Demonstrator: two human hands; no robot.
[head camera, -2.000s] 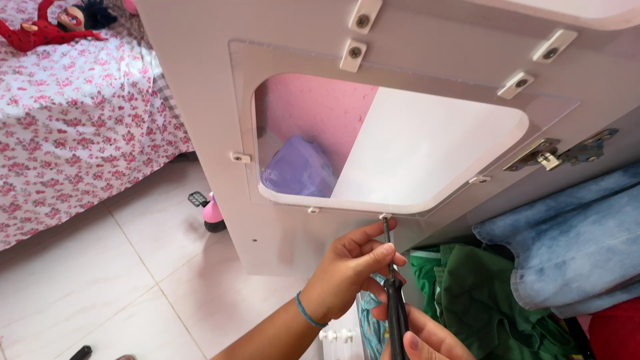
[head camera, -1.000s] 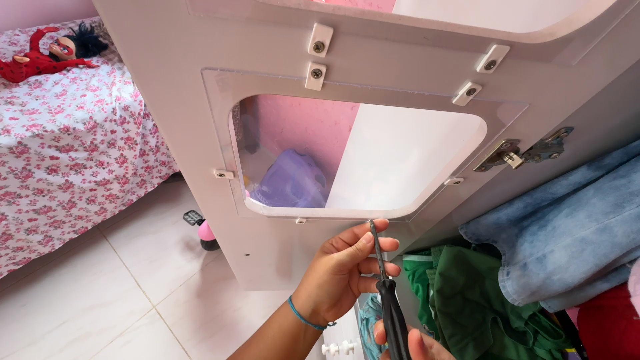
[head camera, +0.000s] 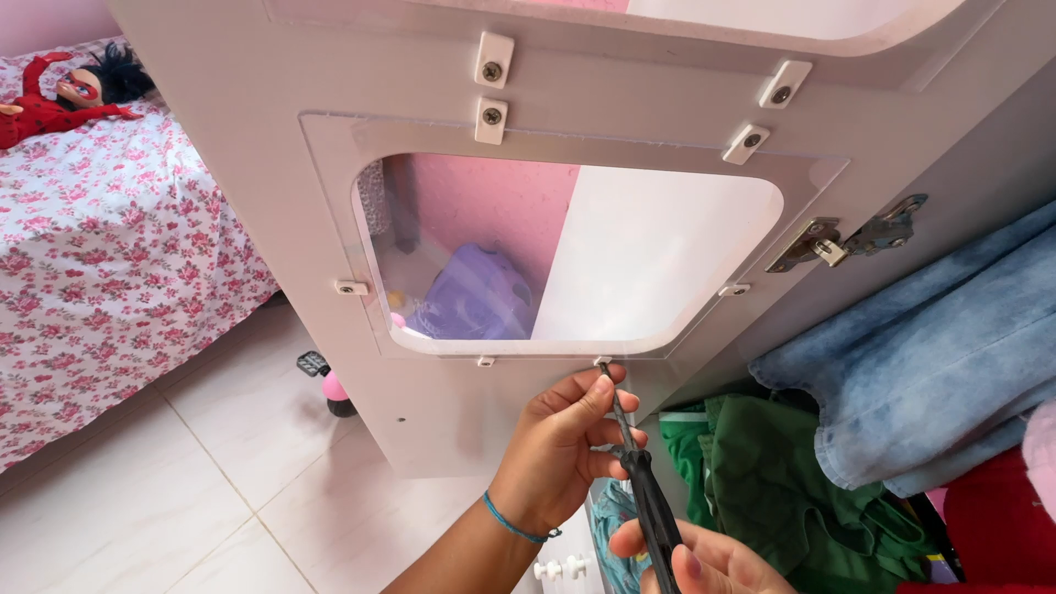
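Observation:
A screwdriver with a black handle points up at a small white plastic clip on the lower edge of a clear plastic panel. My left hand, with a teal cord bracelet at the wrist, pinches the shaft close to its tip. My right hand is around the black handle at the bottom of the view, partly cut off. The panel covers a rounded opening in a pale cabinet door. Another white clip sits to the left on the same edge. The tip's contact with the screw is hidden.
A metal hinge joins the door to the cabinet at right. Blue denim and dark green cloth lie below it. At left are a bed with a floral cover, a red doll and a pink bicycle pedal part or similar object.
Both hands stay on the screwdriver below the panel's lower edge. The view has shifted somewhat relative to the door.

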